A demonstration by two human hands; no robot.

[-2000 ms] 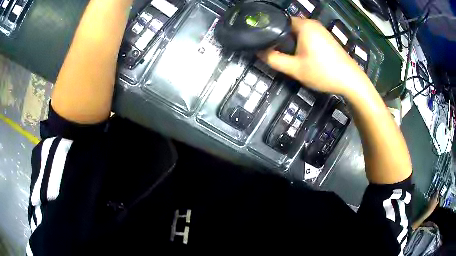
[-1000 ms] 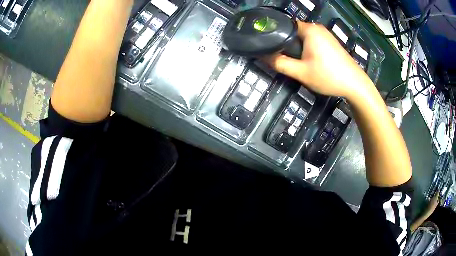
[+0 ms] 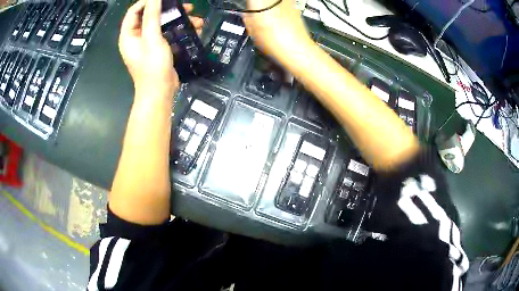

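Observation:
My left hand (image 3: pixel 149 48) holds a black handset (image 3: pixel 181 42) at the upper left, its white label towards the top edge. My right hand (image 3: pixel 273 23) is at the top edge, partly cut off and blurred; what its fingers do is hidden. A thin black cable curves beside it. The clear blister tray (image 3: pixel 207 196) lies below both arms. Black handsets with white labels and pale patches lie in several pockets, one at the tray's left (image 3: pixel 196 128) and one nearer the middle (image 3: pixel 301 173). One front pocket between them holds no handset and shows a pale surface.
A second tray of black units (image 3: pixel 50 128) lies at far left on the dark green mat (image 3: pixel 94 136). Behind, a white strip carries a black device (image 3: pixel 407 40) and cables. A small pale object (image 3: pixel 453 156) lies right of the tray. A red object (image 3: pixel 11 162) stands on the floor.
The view has shifted, showing more of the far-left tray. My left hand has come into view with a handset. My right hand has moved to the top edge, and the black scanner no longer shows in it.

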